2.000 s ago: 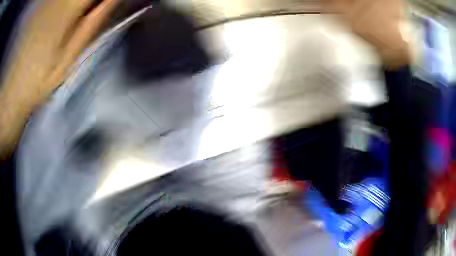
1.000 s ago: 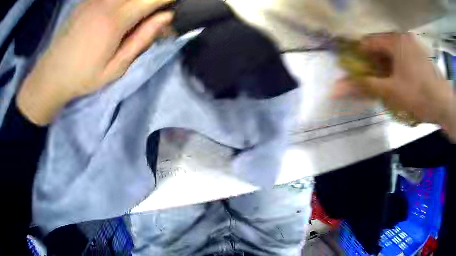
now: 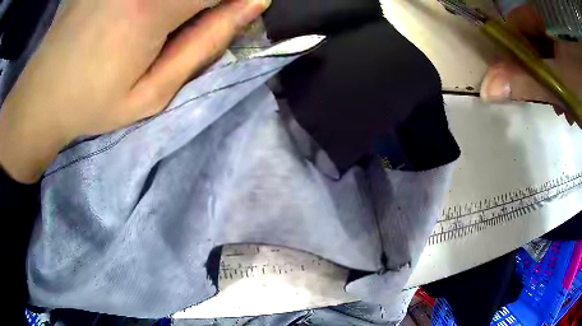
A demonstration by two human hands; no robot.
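The grey-blue side of a garment panel (image 3: 255,172) hangs over the machine bed at left and centre, with a stitched line along its upper edge. Its black part (image 3: 364,83) lies folded at top centre. My left hand (image 3: 96,83) holds the panel's upper edge, its fingertips near the top border. My right hand (image 3: 514,84), cut off at the right edge, is around thread snips or scissors (image 3: 526,57) with a gold-brown handle; their dark blades point to the upper left. The tips are apart from the cloth.
The white bed (image 3: 504,140) has printed ruler marks and a curved front edge. A ridged knob (image 3: 561,18) is at the top right corner. Below right are black cloth (image 3: 478,290) and a blue basket (image 3: 542,280) with pink at its side. Pale jeans show at the bottom.
The view has come closer and sharpened. The cloth now spreads further right over the bed. My right hand with the snips sits higher and further right in view; my left hand keeps its hold.
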